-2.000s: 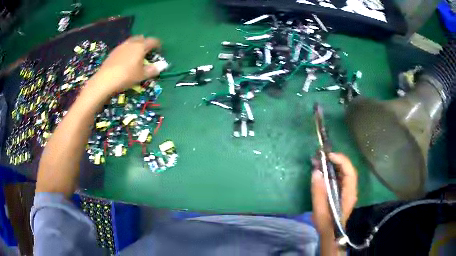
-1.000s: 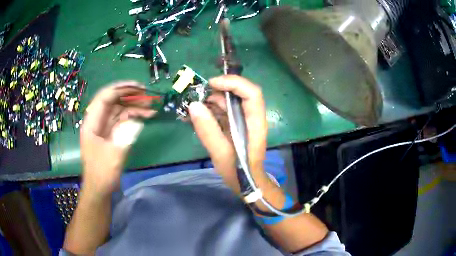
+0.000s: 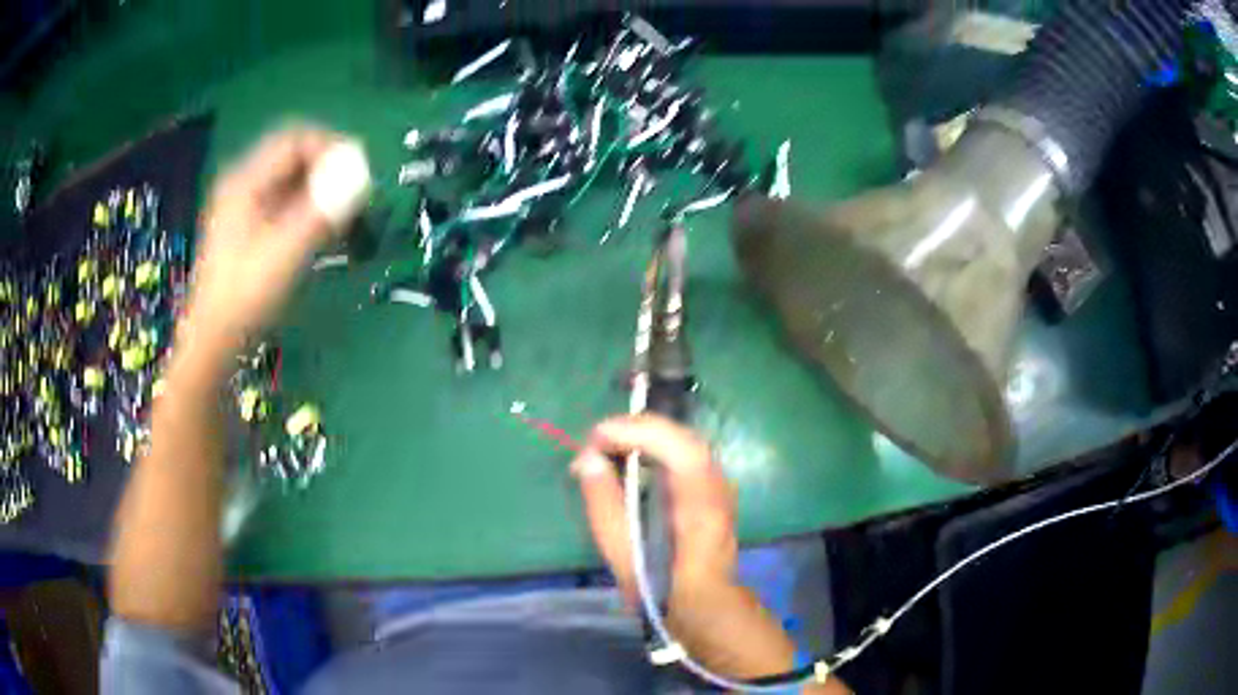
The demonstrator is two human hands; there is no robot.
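My right hand is shut around the soldering iron, whose tip points away from me. The thin white feed tube runs along the iron and loops off right. A thin red lead shows at my right fingertips. My left hand is blurred and raised over the bench, left of the pile of black-and-white lead parts. A white thing, a finger cot or a housing piece, shows at its fingertips. I cannot tell whether the hand holds anything.
Circuit boards with yellow parts are spread on the dark mat at left. One board lies beside them on the green bench mat. The fume extractor hood stands at right. A black tray edge shows at the back.
The board between my hands a second ago no longer shows there. My left hand has moved up and away from my right hand. In view, the right hand and iron sit lower.
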